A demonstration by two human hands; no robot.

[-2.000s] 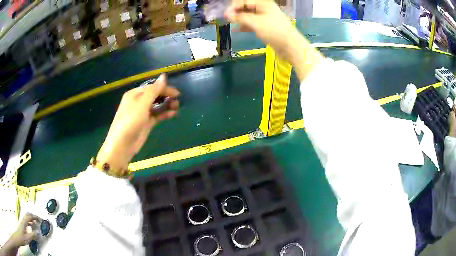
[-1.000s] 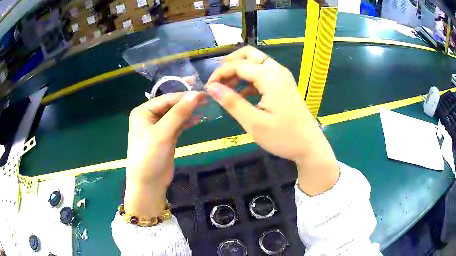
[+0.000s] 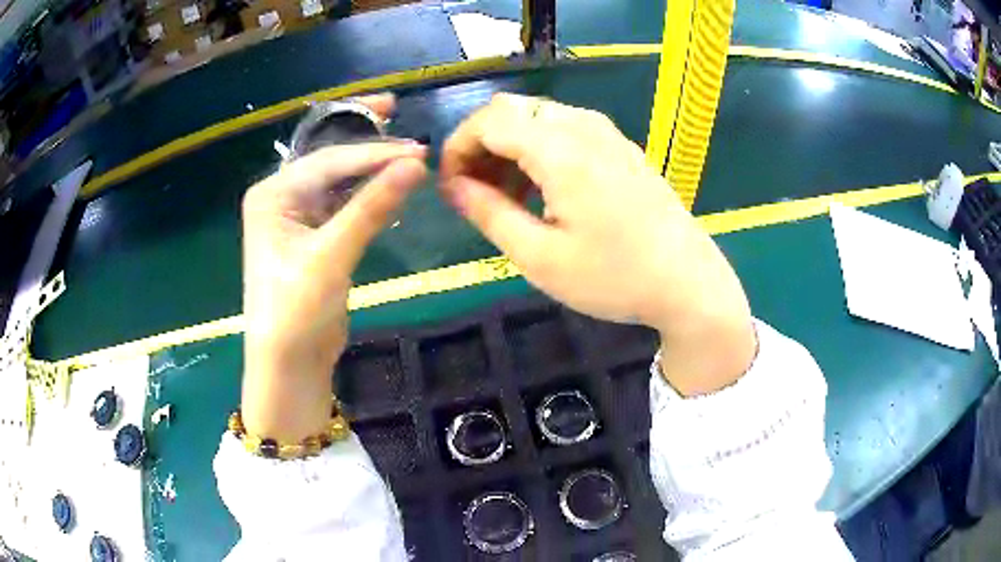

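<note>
My left hand (image 3: 313, 231) holds a silver-rimmed watch case (image 3: 338, 124) above the green bench, left of centre; the fingers hide part of it. My right hand (image 3: 560, 198) is just to its right, thumb and fingertips close together and facing the left fingertips, with a small gap between the hands. Whether the right fingertips hold film cannot be told; a faint clear sheen shows below the hands. A black foam tray (image 3: 412, 461) lies below, with several silver-rimmed watch cases (image 3: 566, 417) in its pockets.
A white sheet (image 3: 82, 461) with several black discs (image 3: 130, 444) lies at lower left, with small scraps beside it. A yellow-wrapped post (image 3: 686, 104) stands behind my right hand. White paper (image 3: 895, 274) lies at right. Yellow tape (image 3: 439, 279) crosses behind the tray.
From two seconds ago, both hands have come together around the watch case. Since one second ago, the large clear film above the case no longer shows plainly, and the fingertips have parted slightly.
</note>
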